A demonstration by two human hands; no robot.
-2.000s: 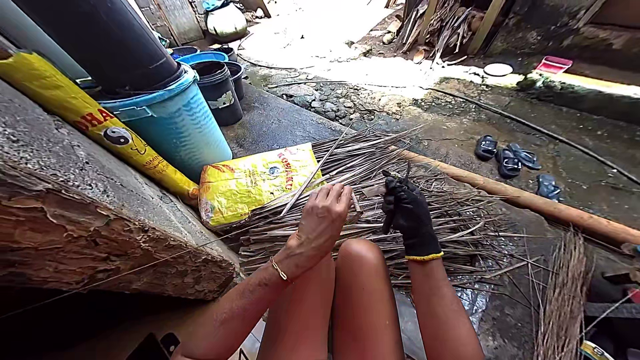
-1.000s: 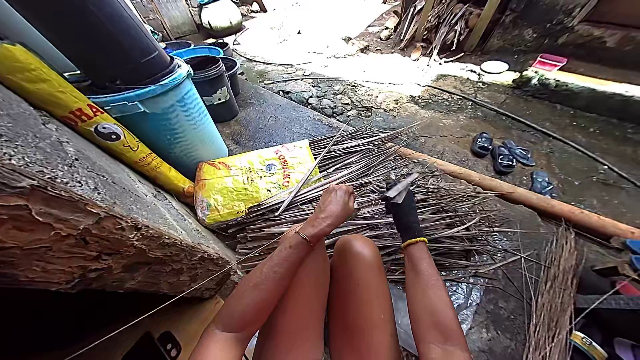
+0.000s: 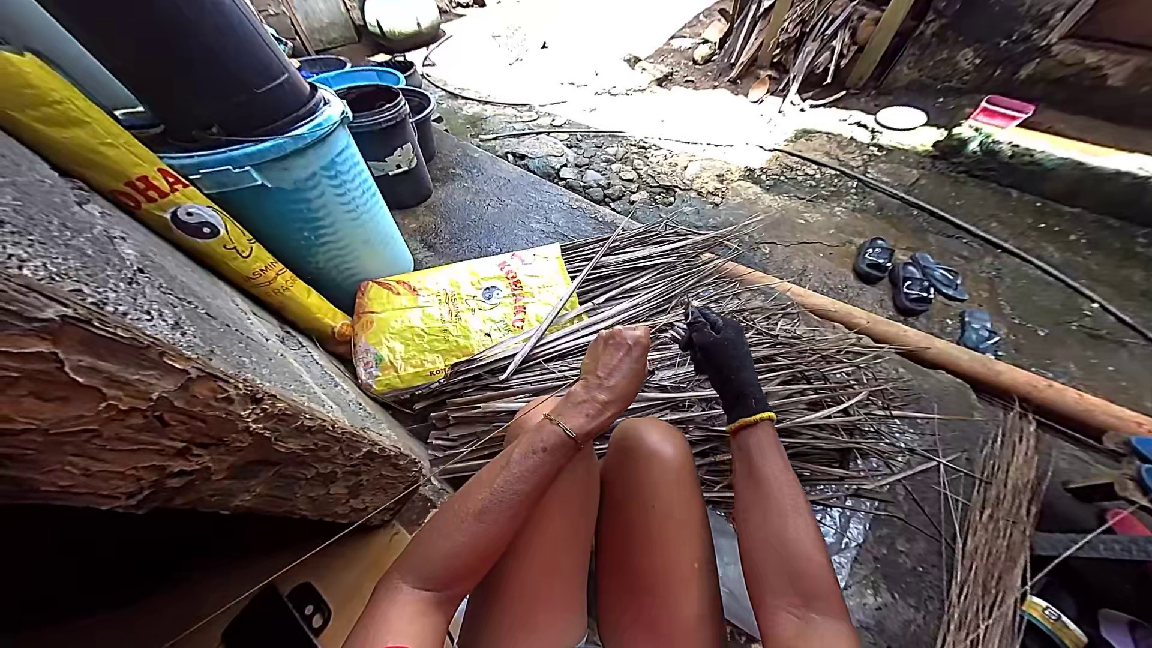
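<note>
Bare and curled into a fist, my left hand (image 3: 616,364) grips a thin palm-leaf midrib (image 3: 346,531), which trails down to the lower left. Just right of it, my right hand (image 3: 723,355) wears a black knit glove with a yellow cuff. Its fingers are closed around something small that they mostly hide; only a bit shows at the fingertips. Beneath both hands and beyond my knees lies a wide heap of dried palm leaflets (image 3: 630,288). A yellow printed sack (image 3: 459,315) lies against the heap's left side.
A light blue tub (image 3: 297,198) and black buckets (image 3: 387,148) stand at upper left beside a stone ledge (image 3: 225,261). A wooden pole (image 3: 945,355) runs along the right, with black slippers (image 3: 912,286) beyond it. A bundle of thin midribs (image 3: 994,531) lies at lower right.
The blade-like piece seen at my gloved right hand one second ago no longer shows plainly. Both hands remain close together over the leaflets.
</note>
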